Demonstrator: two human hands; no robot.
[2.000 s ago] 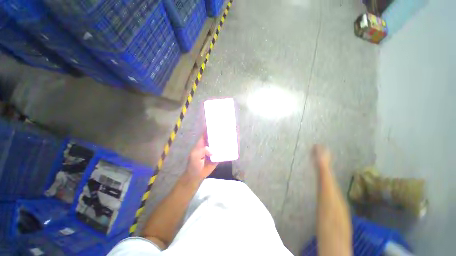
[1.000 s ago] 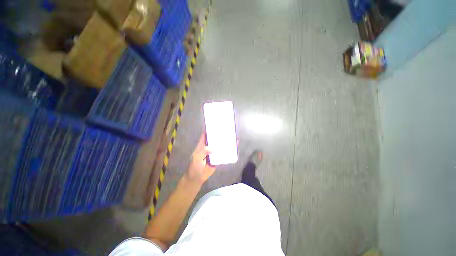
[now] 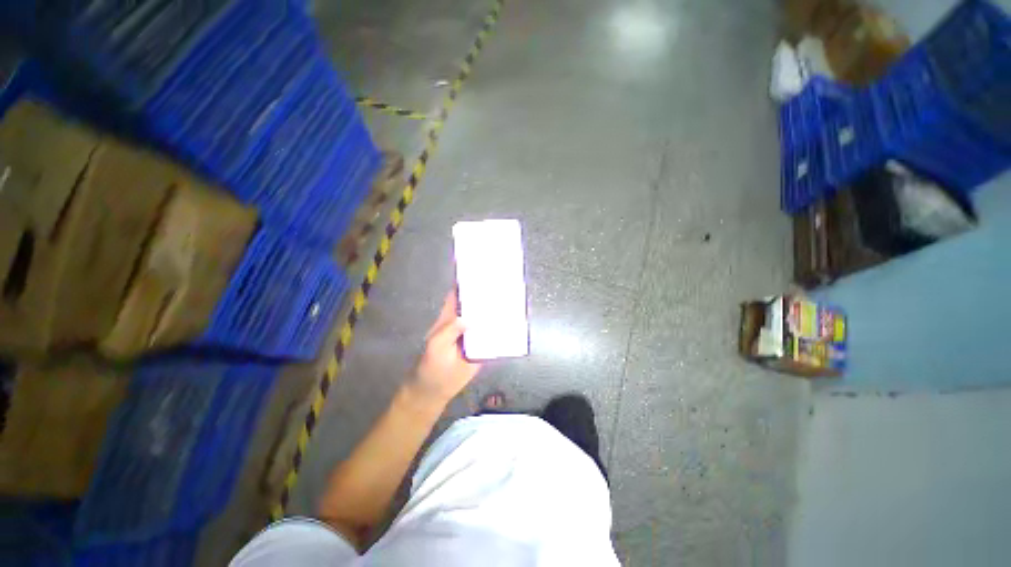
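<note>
A smartphone with a glowing white screen is upright in the middle of the head view. My left hand holds it by its lower left side, with the thumb over the edge. The screen is too bright to read. My right hand is not in view.
Blue crates and brown cartons are stacked at left beside yellow-black tape. Grey floor lies ahead. At right are a colourful carton, blue crates, a black-and-clear bag and a pale wall.
The crates and the colourful carton have shifted down the view as I move forward, and more crates show at upper right. My right arm, seen two seconds ago, is out of view. The phone stays held.
</note>
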